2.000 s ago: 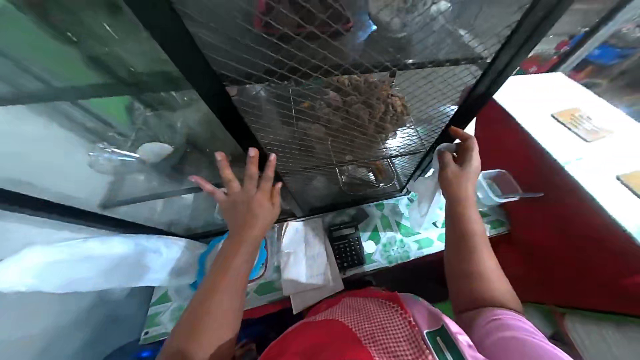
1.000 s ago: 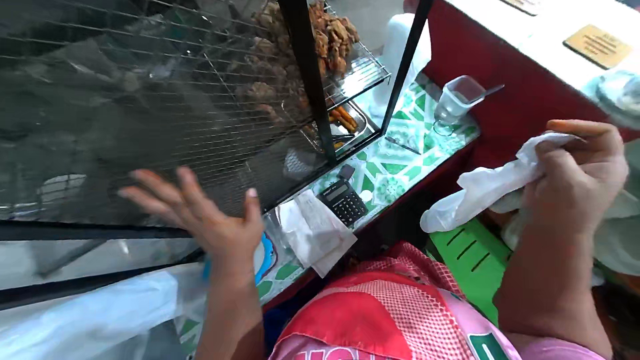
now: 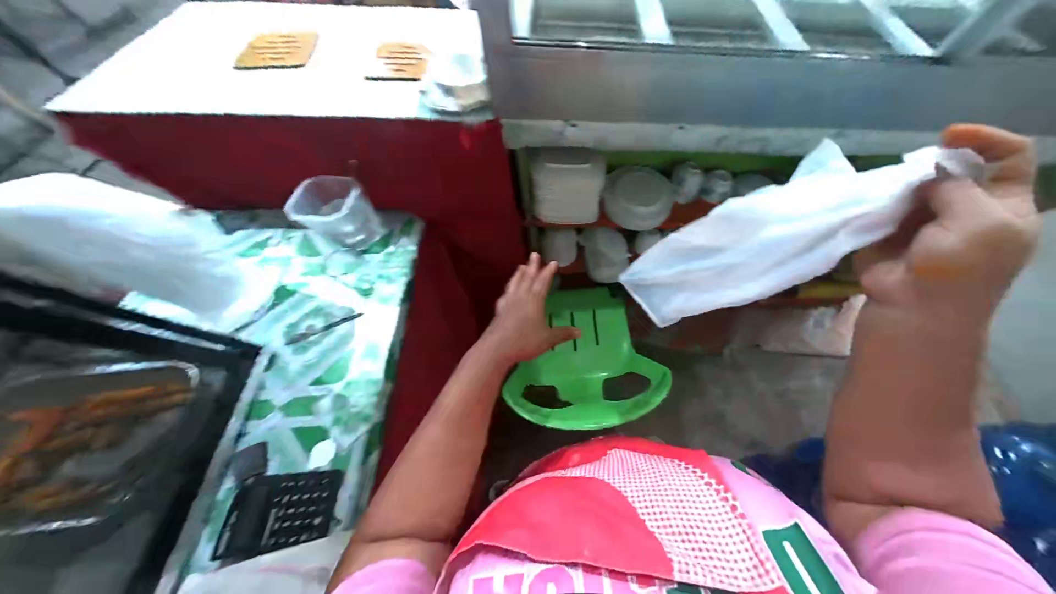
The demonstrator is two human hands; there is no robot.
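My right hand (image 3: 957,214), raised at the right, grips one end of a thin white plastic bag (image 3: 759,235), which stretches out to the left and hangs over the view of the shelves. My left hand (image 3: 528,313) holds nothing; its fingers are spread above the backrest of a green plastic chair (image 3: 590,363). Left of it, a clear plastic container (image 3: 334,210) stands on the green-and-white patterned counter (image 3: 330,363). A black calculator (image 3: 285,511) lies near the counter's lower end.
A glass case (image 3: 223,355) with fried food on a tray (image 3: 99,445) stands at the left. Behind are a red-sided white table (image 3: 198,82) and a metal-framed case (image 3: 701,91). Stacked white containers (image 3: 569,186) fill low shelves. Blue plastic (image 3: 1023,478) shows at right.
The view has swung far right, from the mesh-fronted food case to the shelves and chair. My left hand has left the case front. The white bag remains in my right hand, now spread out more.
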